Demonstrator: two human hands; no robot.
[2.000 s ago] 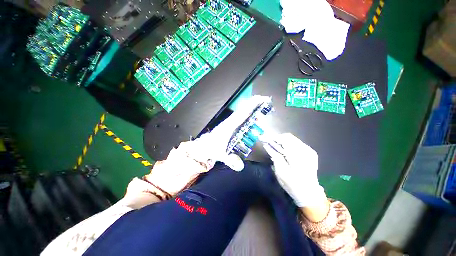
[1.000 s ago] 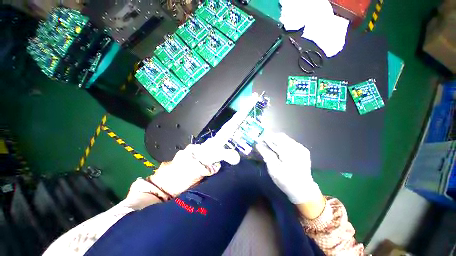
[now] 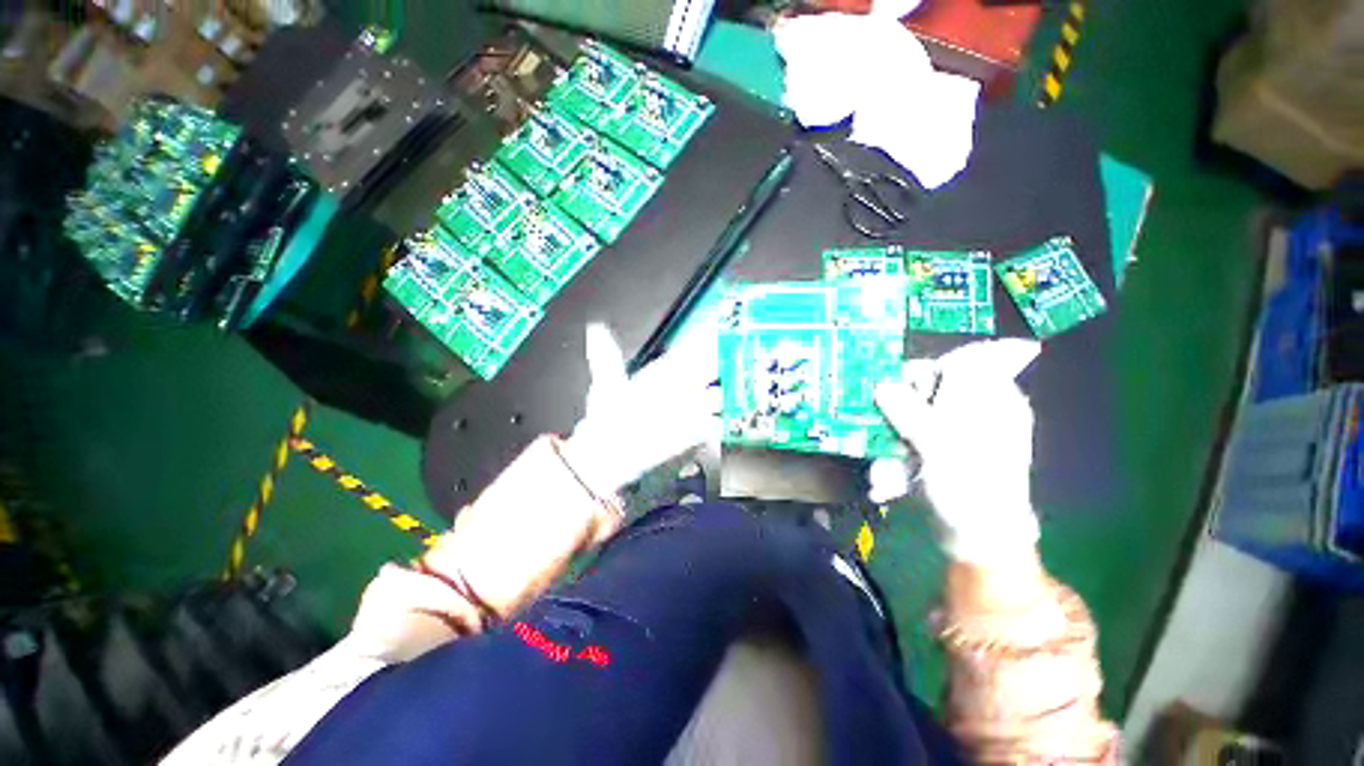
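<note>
A green circuit board (image 3: 808, 367) is held up in front of me, its flat face turned to the camera. My right hand (image 3: 965, 434), in a white glove, grips its right edge. My left hand (image 3: 643, 404), also gloved, is at its left edge with the thumb raised; glare hides whether its fingers grip the board. Loose boards (image 3: 951, 290) lie on the dark mat (image 3: 1070, 389) beyond, one partly hidden behind the held board. More boards (image 3: 542, 240) lie in two close rows on the black tray (image 3: 598, 292).
Black scissors (image 3: 868, 195) and a crumpled white cloth (image 3: 883, 90) lie at the far edge. Stacked boards (image 3: 150, 195) are at far left beside a dark grey metal plate (image 3: 359, 120). Blue and grey bins (image 3: 1294, 464) stand at right, with a brown carton (image 3: 1301, 90) above.
The board has turned from steeply tilted to facing the camera and moved slightly right. My right hand has moved right to its edge. My left thumb has lifted away. The view has shifted slightly.
</note>
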